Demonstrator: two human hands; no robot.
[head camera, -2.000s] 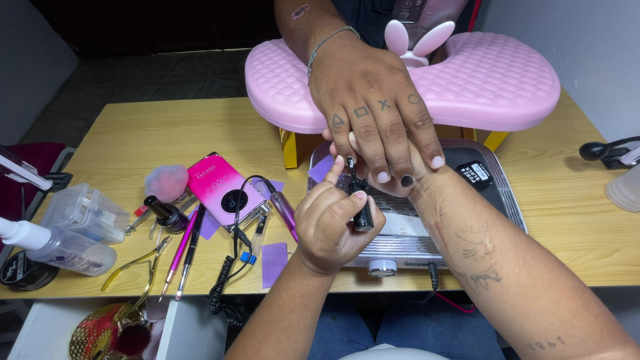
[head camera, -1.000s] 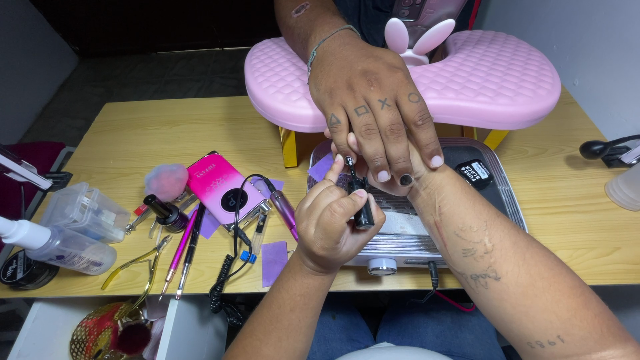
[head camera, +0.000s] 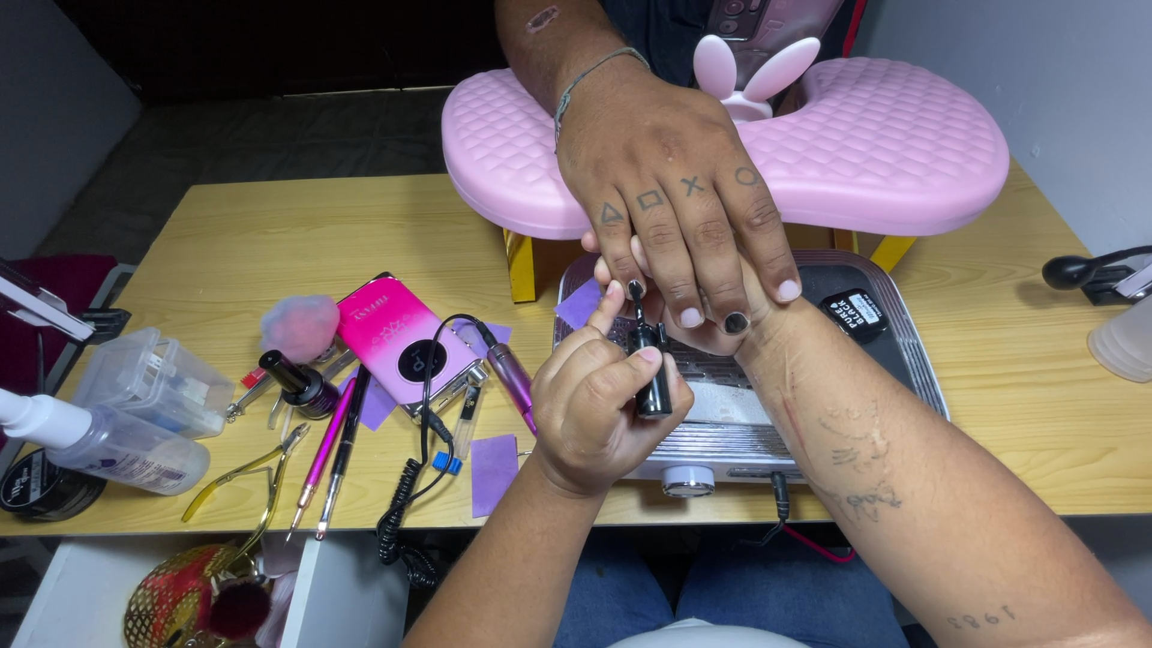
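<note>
My left hand (head camera: 598, 396) grips the black cap of a nail polish brush (head camera: 653, 382), its tip at the little fingernail of another person's hand (head camera: 679, 198). That nail and the middle fingernail are black; the ring and index nails are pale. My right hand (head camera: 711, 328) lies beneath the other person's fingers and supports them, largely hidden by them. Under the hands is a silver nail dust collector (head camera: 702, 450), with a small black polish pot (head camera: 855, 313) on its top. Left of my hands stands a dark polish bottle (head camera: 301, 387) with a black cap.
A pink quilted arm rest (head camera: 900, 144) with bunny ears stands at the back. On the left lie a pink nail drill unit (head camera: 405, 333), its handpiece (head camera: 511, 382), two brushes, cuticle nippers (head camera: 279, 468), purple files, a plastic box and a spray bottle (head camera: 126, 450). An open drawer (head camera: 346, 585) projects below.
</note>
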